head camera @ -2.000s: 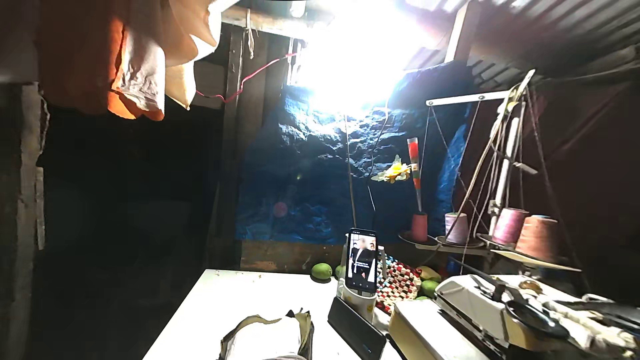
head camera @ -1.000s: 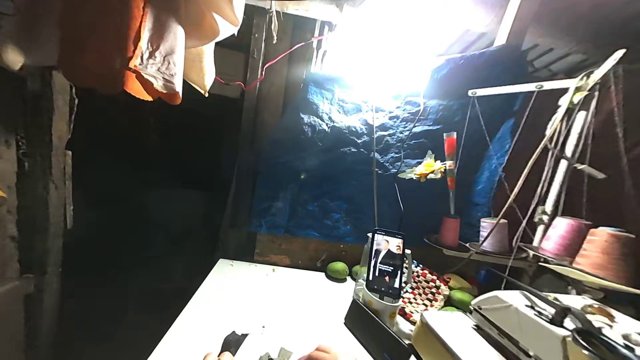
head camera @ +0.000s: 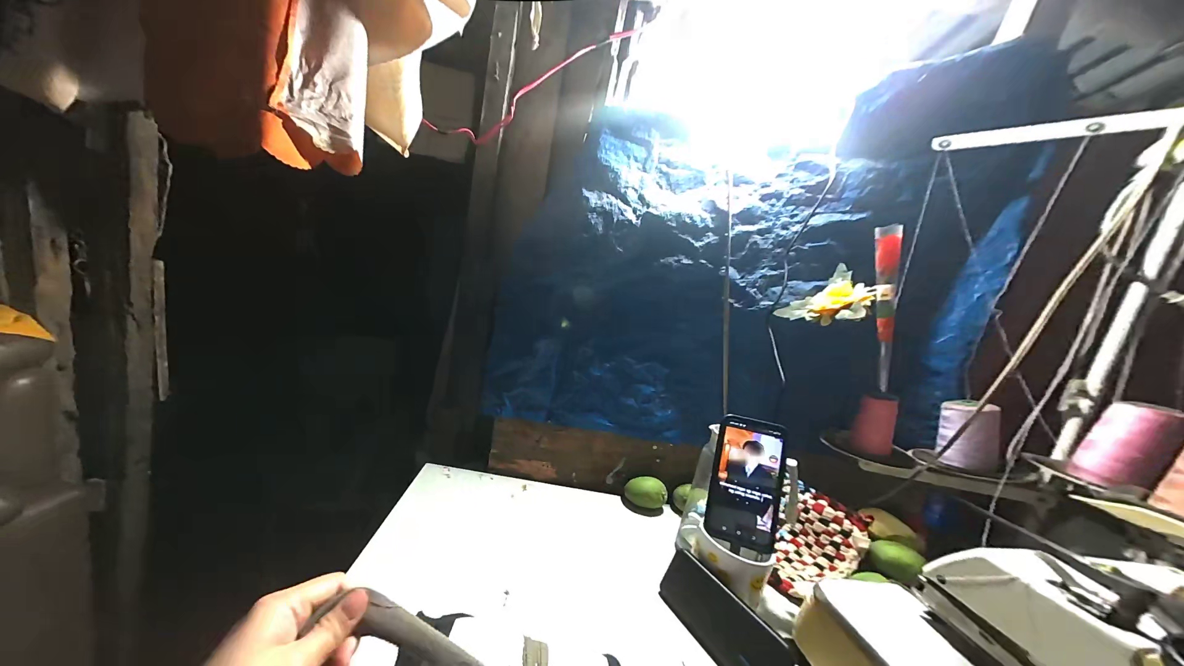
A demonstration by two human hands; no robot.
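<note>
At the bottom left, my left hand (head camera: pixel 301 624) pinches the end of a grey-brown folded fabric strip (head camera: pixel 407 629) between thumb and fingers. The strip runs down to the right and leaves the lower edge of the view. Beside it on the white tabletop (head camera: pixel 518 546), dark and greyish pieces (head camera: pixel 535 650) lie partly cut off by the frame's edge; what they are cannot be told. My right hand is not in view.
A lit smartphone (head camera: pixel 746 486) stands in a white cup (head camera: pixel 735 564) behind a black box (head camera: pixel 726 615). Green fruits (head camera: pixel 645 493) lie near a checkered woven mat (head camera: pixel 819 541). At right are a sewing machine (head camera: pixel 1045 601) and thread cones (head camera: pixel 968 437); cloths (head camera: pixel 319 83) hang upper left.
Both hands' fingertips showed at the bottom edge a second ago; now my left hand is farther into view at left with the strip, and my right is out of view.
</note>
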